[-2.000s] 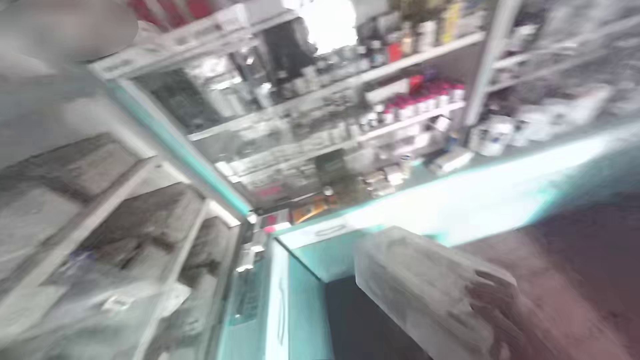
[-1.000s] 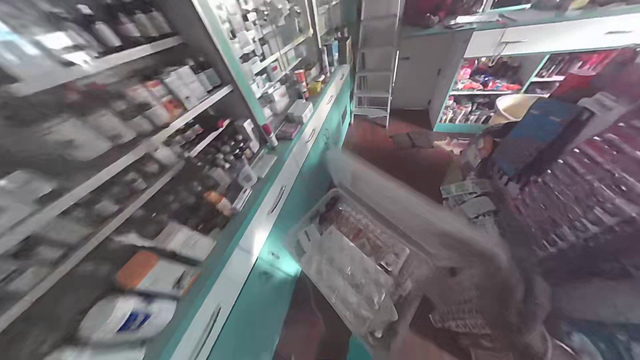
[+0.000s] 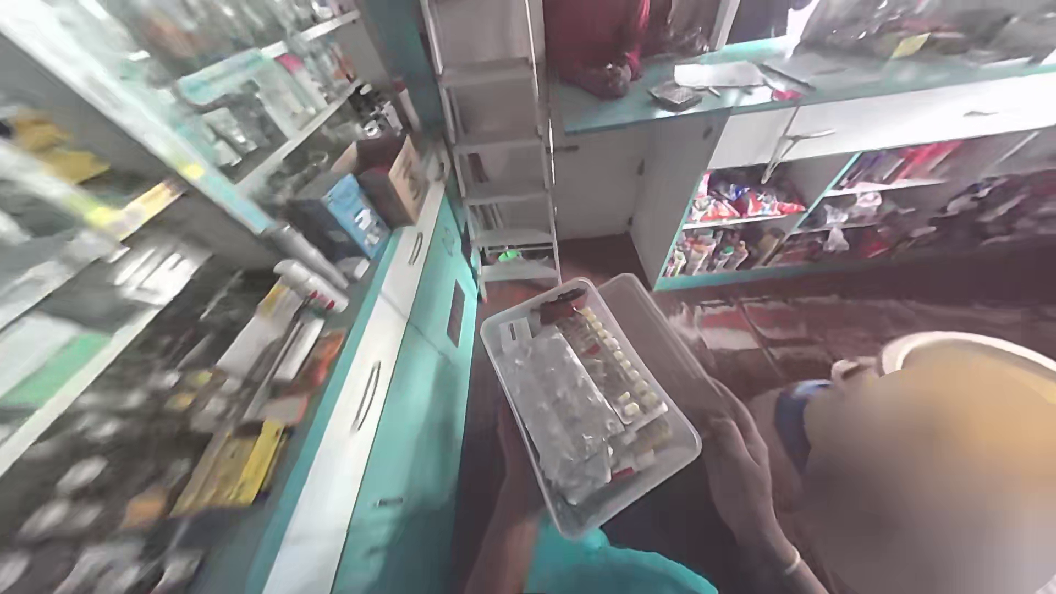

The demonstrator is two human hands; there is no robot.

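Note:
A clear plastic container [image 3: 590,404] with blister packs of tablets [image 3: 623,367] and a crumpled silvery blister strip [image 3: 557,404] stands tilted at the middle of the view. My left hand [image 3: 513,450] supports it from its left side; the fingers are mostly hidden behind the container. In my right hand [image 3: 738,454] is the translucent plastic lid [image 3: 660,346], held against the container's right side with part of it behind the rim.
Shelves of bottles and boxes rise at left above a teal and white drawer unit [image 3: 388,396]. A ladder [image 3: 503,148] stands ahead. Behind the far counter [image 3: 610,107] is a person in red. Another person with a white-rimmed item is close at right.
The view has swung widely across the room. The lid, raised above the open container a second ago, now sits lower at its right side.

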